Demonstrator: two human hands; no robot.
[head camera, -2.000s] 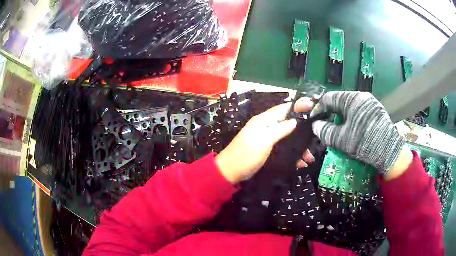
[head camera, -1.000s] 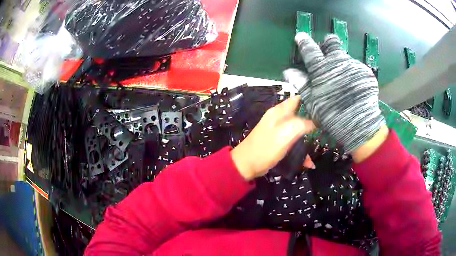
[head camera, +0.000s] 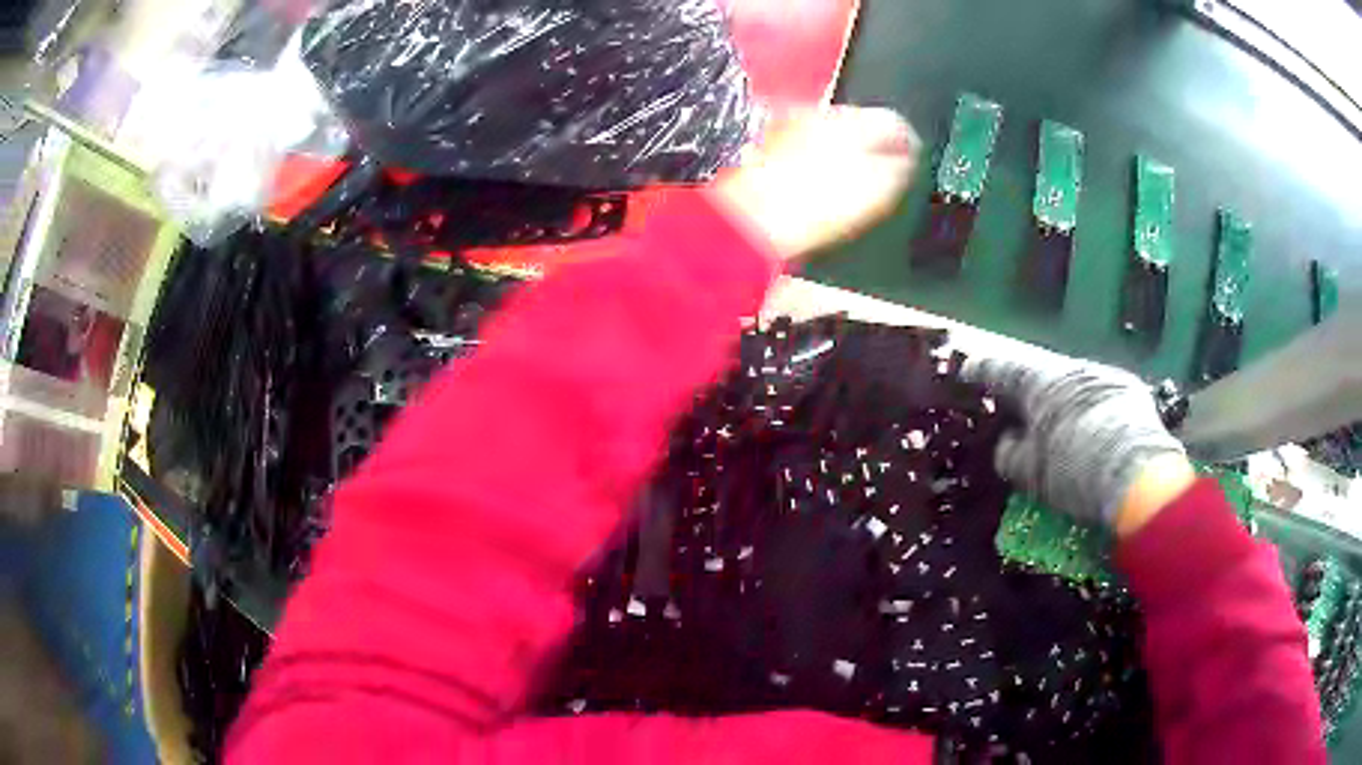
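My left hand (head camera: 837, 177), bare and blurred, is stretched out over the belt's near edge beside the black bag; whether its fingers hold anything cannot be told. My right hand (head camera: 1078, 431), in a grey-white knitted glove, is low at the right edge of the keypad pile, its fingertips by the black parts; its grip is unclear. The black rubber keypads (head camera: 874, 486) with small white marks lie heaped in front of me. Green circuit boards (head camera: 1050, 541) lie just below my right hand. Black upper shells (head camera: 366, 411) are on the left, partly hidden by my left sleeve.
Part-built units (head camera: 1058, 187) stand spaced in a row on the green belt (head camera: 896, 67). A grey metal arm (head camera: 1285, 392) crosses at the right. A shiny bag of black parts (head camera: 538, 90) lies upper left, with a clear plastic bag (head camera: 239, 142) beside it.
My left hand has moved up and away from the pile, over the belt edge. My right hand has come back from the belt down to the pile's right side. The view has shifted.
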